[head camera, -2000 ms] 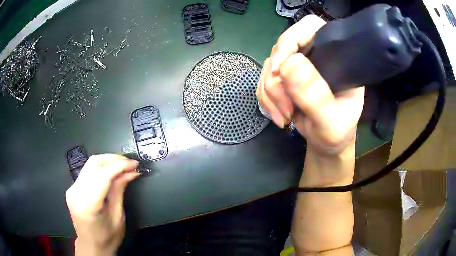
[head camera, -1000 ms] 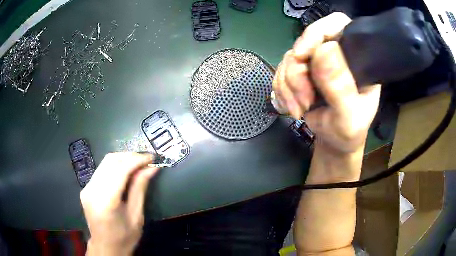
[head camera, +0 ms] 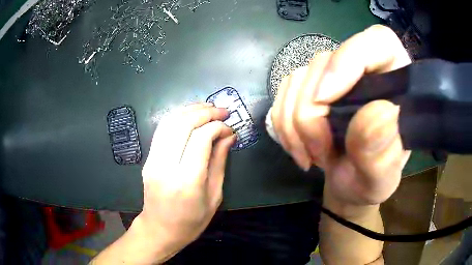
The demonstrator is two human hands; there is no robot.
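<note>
A flat black plastic housing (head camera: pixel 238 121) with slots and a pale sheen lies tilted on the dark green bench. My left hand (head camera: pixel 189 160) is at its left edge, with bent fingertips over part of it; whether they grip the housing or a small part is hidden. My right hand (head camera: pixel 341 119) is shut around the thick dark electric screwdriver (head camera: pixel 434 106), just right of the housing. The bit is hidden by my fingers. The round tray of tiny screws (head camera: pixel 303 57) is partly covered by my right hand.
A second ribbed housing (head camera: pixel 123 135) lies left of my left hand, another (head camera: pixel 293 9) at the top. Thin silver metal pins (head camera: pixel 129 36) are scattered at upper left. The black cord (head camera: pixel 393 237) crosses my right forearm. A brown cardboard box (head camera: pixel 453 207) and a red stool (head camera: pixel 72 225) show lower down.
The view has shifted, so the bench things appear higher or further right. The housing is turned, with its pale end now upper left. My left fingers overlap it, and the screwdriver has come nearer to it.
</note>
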